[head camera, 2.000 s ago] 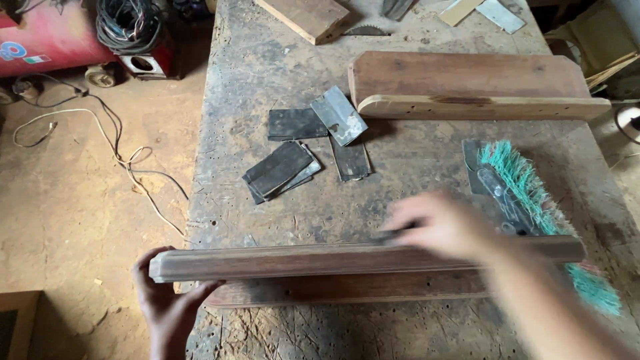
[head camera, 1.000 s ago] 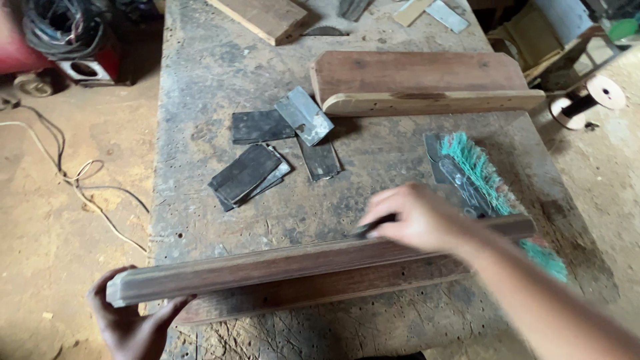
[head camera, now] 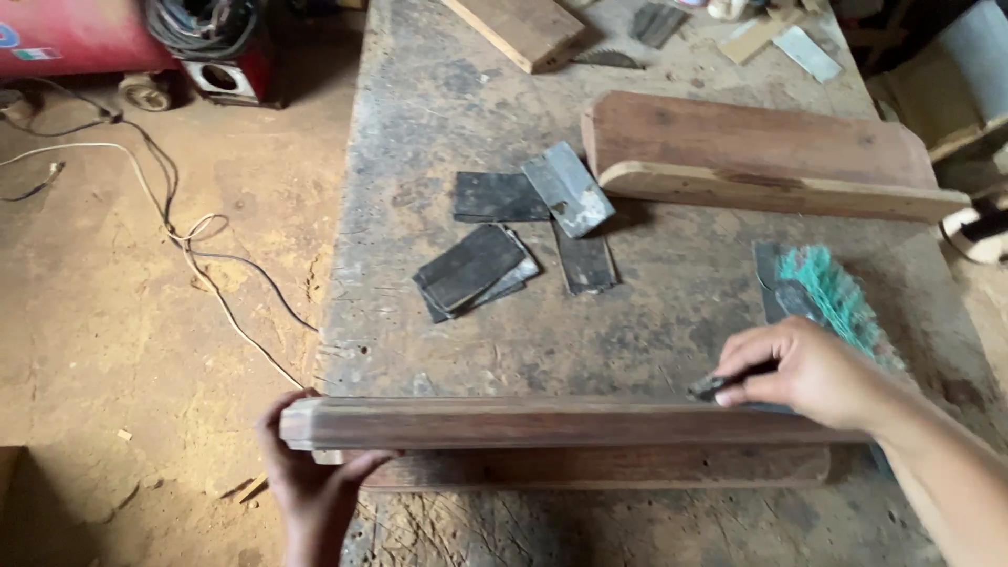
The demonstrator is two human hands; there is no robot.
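Near the workbench's front lies a long wooden piece (head camera: 504, 425) with a moulded edge, above a second reddish board (head camera: 598, 466). My left hand (head camera: 315, 465) grips its left end, fingers behind and thumb in front. My right hand (head camera: 795, 374) pinches a small dark folded piece (head camera: 707, 386), possibly sandpaper, at the back edge of the wood toward the right. Dark rectangular sheets (head camera: 472, 268), several of them overlapping, lie on the bench beyond the wood, with a grey sheet (head camera: 568, 189) on top. A brush with turquoise bristles (head camera: 835, 295) lies just behind my right hand.
Across the bench (head camera: 409, 346) stands a wooden shelf-like piece (head camera: 756, 142). A thick board (head camera: 516, 31), part of a circular saw blade (head camera: 608, 58) and scraps lie at the far end. On the floor at left are cables (head camera: 213, 291) and a red machine (head camera: 79, 39) on wheels.
My right hand has moved right along the wood with the dark piece. My left hand still holds the left end. The camera view has shifted.
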